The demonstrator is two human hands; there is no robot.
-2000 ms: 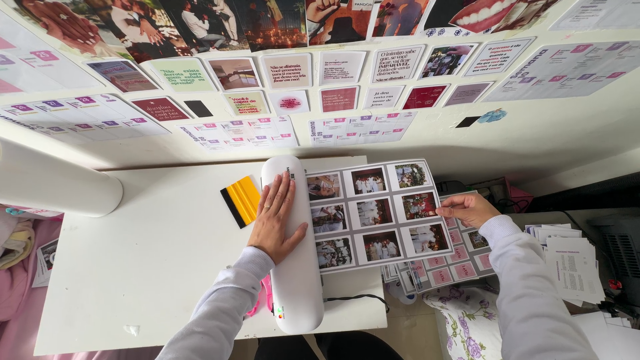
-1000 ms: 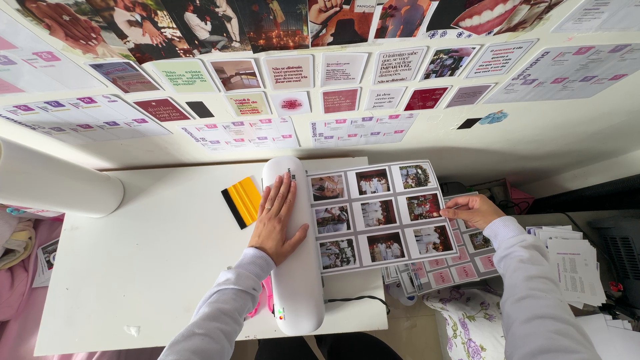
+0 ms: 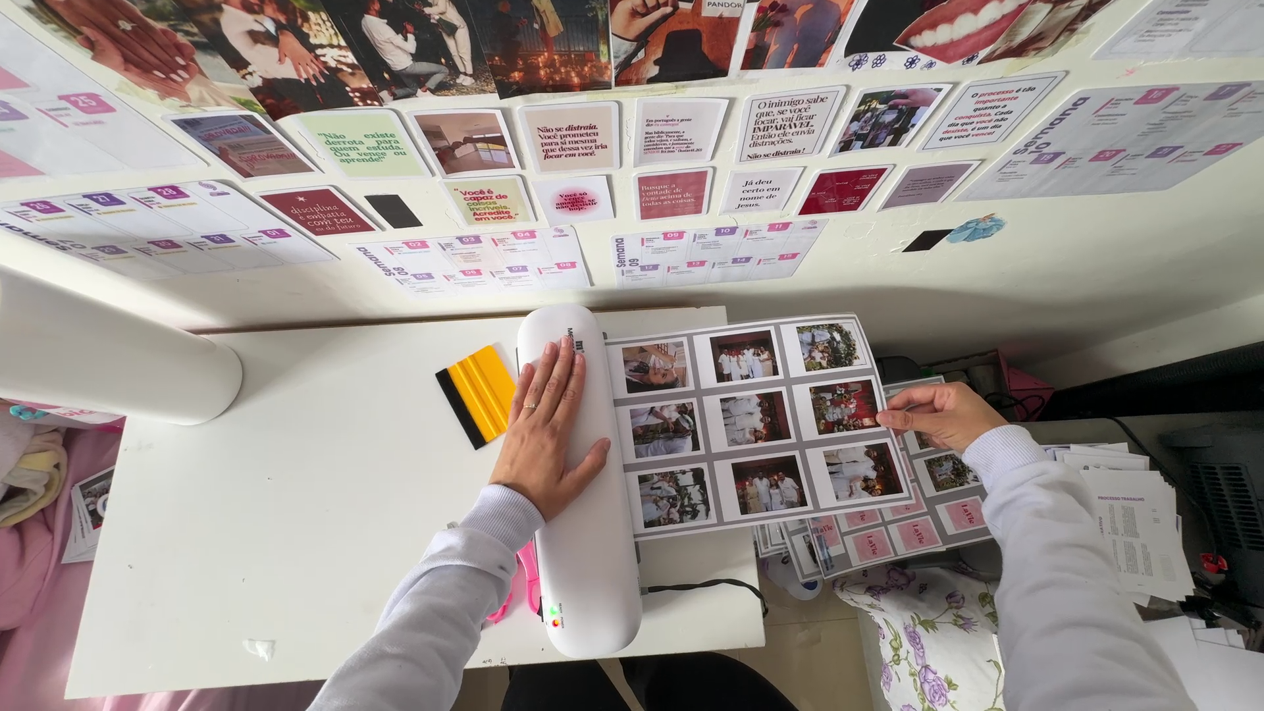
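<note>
A white laminating machine [image 3: 583,553] with small lit lamps stands on a white table [image 3: 247,513]. My left hand [image 3: 549,434] lies flat on its top, fingers slightly apart, gripping nothing. From the machine's right side a printed sheet with rows of small photos [image 3: 755,425] sticks out. My right hand [image 3: 938,415] pinches that sheet's right edge between thumb and fingers. A yellow squeegee with a black edge [image 3: 478,395] lies just left of the machine. Pink-handled scissors [image 3: 528,583] are partly hidden under the machine's left side.
More printed sheets [image 3: 913,533] lie right of the table, below the held one. Stacked papers [image 3: 1136,523] and a dark appliance [image 3: 1224,474] are at the far right. A white roll [image 3: 118,346] rests at the left. A black cable [image 3: 701,585] runs from the machine.
The photo sheet has shifted slightly to the right out of the machine, with my right hand on its edge. My left hand has stayed on the machine.
</note>
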